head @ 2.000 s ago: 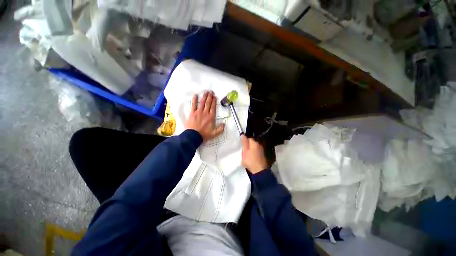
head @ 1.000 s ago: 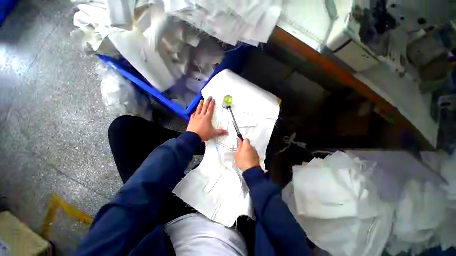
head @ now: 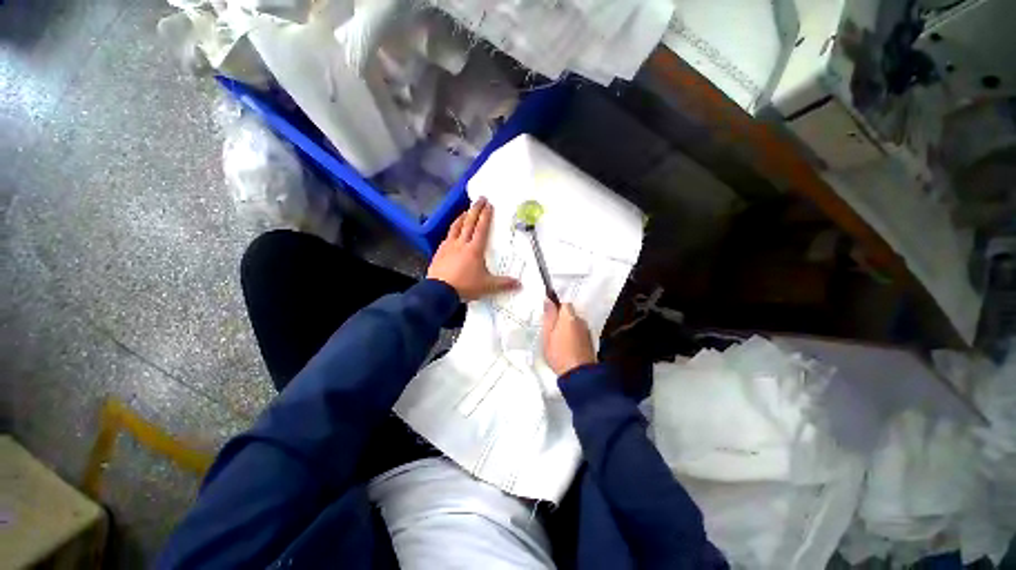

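Note:
A white garment panel (head: pixel 501 384) with stitched lines lies across my lap, over a block that it almost fully hides. My left hand (head: pixel 470 263) lies flat on the panel's left side, fingers spread and pointing up. My right hand (head: pixel 568 338) holds the handle of a hammer (head: pixel 539 259). The hammer's yellow-green head is over the upper part of the panel, just right of my left fingertips. I cannot tell whether the head touches the cloth.
A blue bin (head: pixel 323 161) with white pieces stands front left, a stack of panels (head: pixel 579 33) above it. A clear plastic bag (head: pixel 262 178) lies beside it. A sewing machine (head: pixel 819 84) is front right. A pile of panels (head: pixel 735 418) is on the right.
The view has shifted. The panel has turned clockwise since the oldest frame, its far end now leaning right. My left hand has moved nearer its left edge. My right hand still holds the hammer.

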